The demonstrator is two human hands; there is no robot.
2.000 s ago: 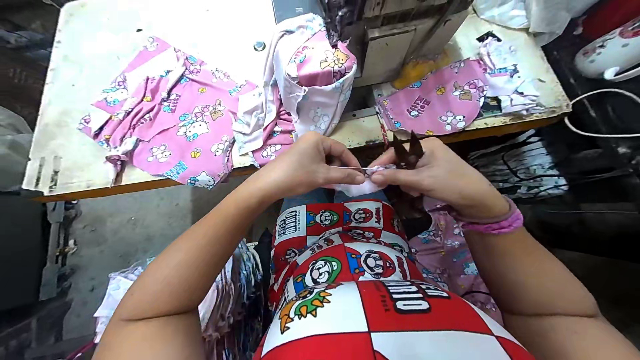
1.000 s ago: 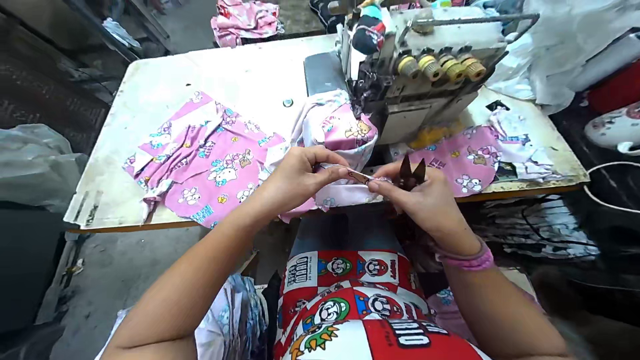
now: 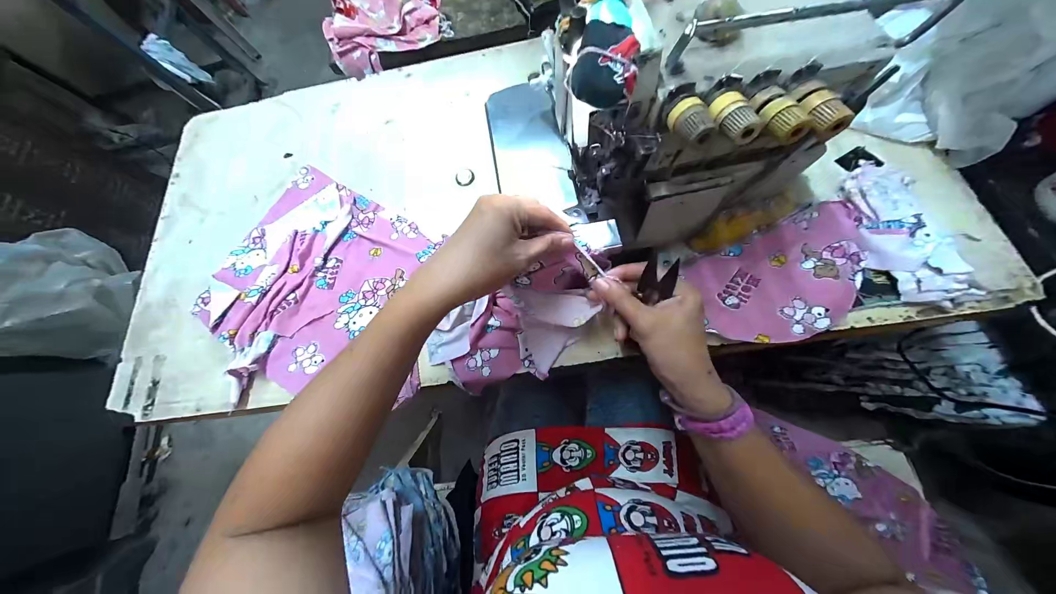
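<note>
My left hand (image 3: 516, 247) pinches one end of a narrow strip of fabric (image 3: 591, 262) just in front of the overlock sewing machine (image 3: 709, 181). My right hand (image 3: 660, 330) grips the strip's other end between thumb and finger. Dark thread snips (image 3: 657, 282) are also tucked in my right hand, their pointed blades facing up and away. Below the hands, pink printed fabric with white parts (image 3: 495, 338) lies at the table's front edge. A larger pink printed piece (image 3: 355, 289) is spread on the left, and another (image 3: 775, 276) lies right of the machine.
White fabric scraps (image 3: 932, 247) lie at the right of the worn white table (image 3: 330, 124). Yellow-capped tension dials (image 3: 734, 115) stick out from the machine. A bundle of folded fabric (image 3: 400, 528) hangs below the table at left. More pink cloth (image 3: 388, 33) lies beyond the far edge.
Both hands have moved from over the lap, beyond the table's front edge, to in front of the machine, still pinching fabric. The view has shifted to show more of the machine.
</note>
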